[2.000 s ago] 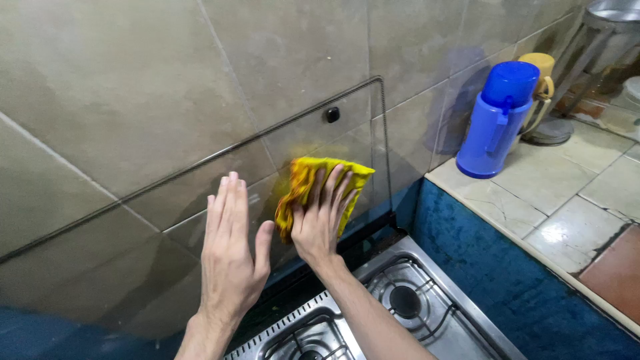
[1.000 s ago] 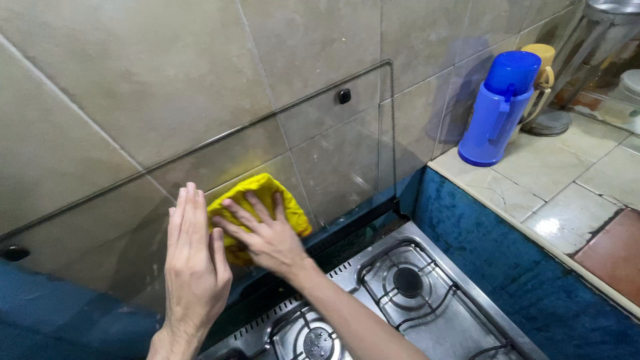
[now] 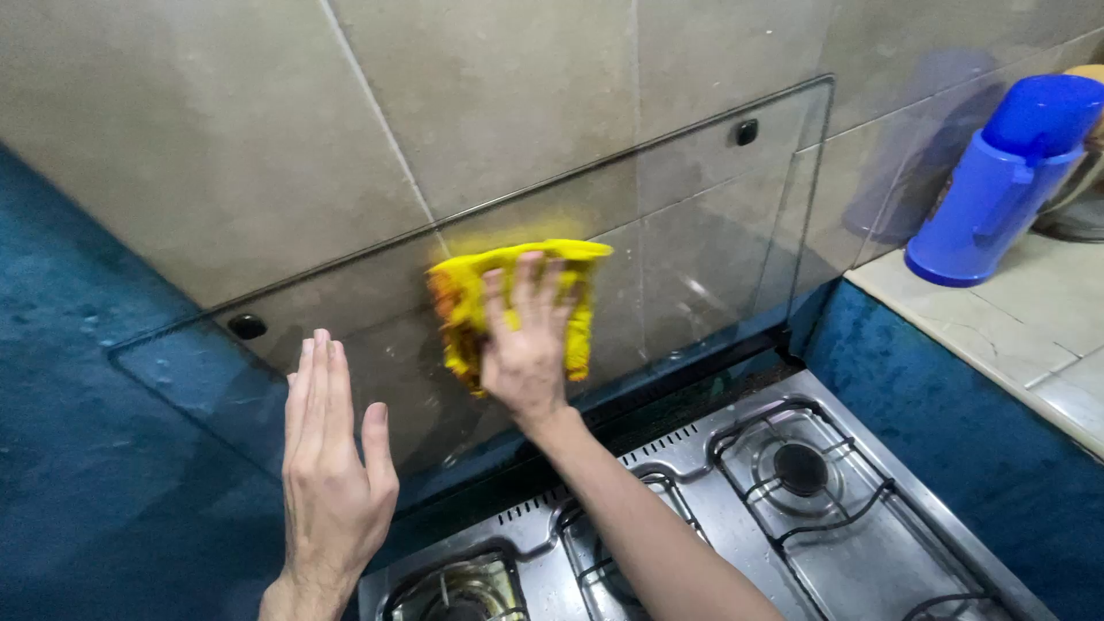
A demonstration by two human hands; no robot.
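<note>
My right hand (image 3: 530,345) presses a yellow cloth (image 3: 517,259) with orange-brown patches flat against the glass lid (image 3: 716,233) of the stove, fingers spread over it. The lid stands raised in front of the tiled wall and has a black rubber bumper near each upper corner. My left hand (image 3: 332,466) is held up at the lower left part of the lid, fingers extended together and thumb apart, with nothing in it. Whether it touches the glass, I cannot tell. Below the lid lies the steel gas stove top (image 3: 716,517), partly covered by my right forearm.
Black pan supports (image 3: 785,539) rise over the burners. On the right, a blue thermos (image 3: 992,190) stands on a tiled counter (image 3: 1018,328) higher than the stove, with a yellow-topped vessel partly hidden behind it. A blue wall (image 3: 78,423) borders the left side.
The yellow cloth has moved under my right hand from the lid's right part toward its left, then back to about the middle. My left hand stays raised and empty. The view has shifted.
</note>
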